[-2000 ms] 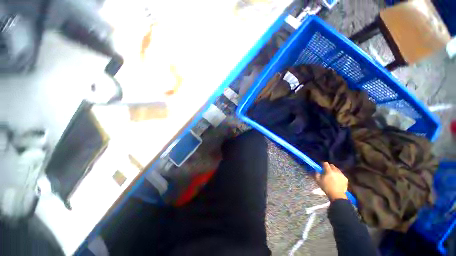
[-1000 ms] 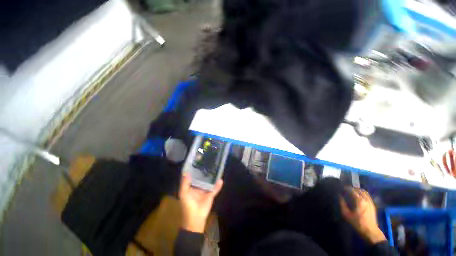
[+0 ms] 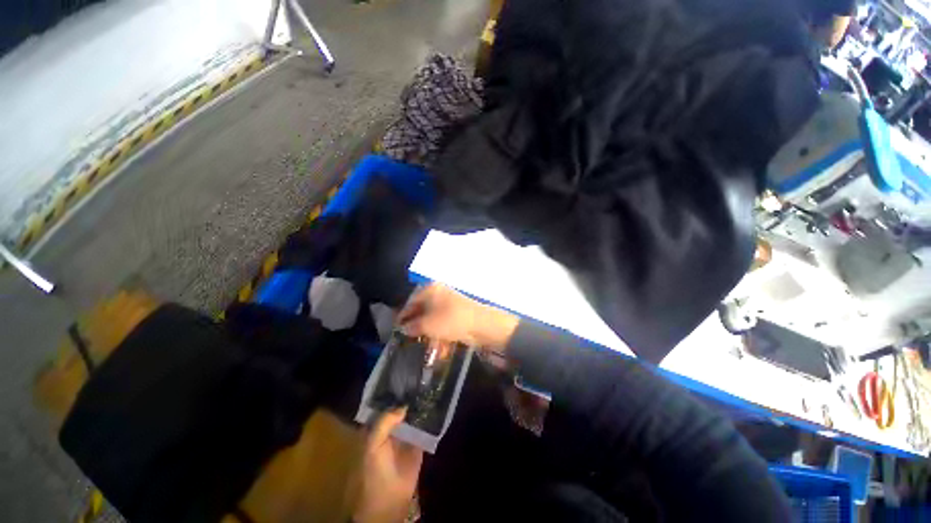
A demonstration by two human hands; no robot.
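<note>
A narrow pale tray [image 3: 426, 439], like a table drawer, holds small dark and shiny items below the table's left edge. My left hand [image 3: 388, 472] grips its near end, with the thumb over the rim. My right hand [image 3: 446, 313] is bent over the tray's far end, its forearm crossing the table edge; the fingertips are partly hidden, and whether they hold something cannot be told. A large black cloth [image 3: 633, 163] lies over the white table [image 3: 510, 271] and hangs to a point near its front edge.
Red and orange-handled scissors [image 3: 870, 396] and a flat black rectangle [image 3: 791, 348] lie at the table's right. Behind are the sewing machine [image 3: 876, 264] and a blue lamp [image 3: 877, 148]. A blue crate [image 3: 386, 176] with dark cloth stands left. Black cloth [image 3: 168, 409] covers something brown nearby.
The view has swung from the crate of brown cloth to the table's left end. Since one second ago, my right hand has moved left from the lap to the tray; my left hand stays on it.
</note>
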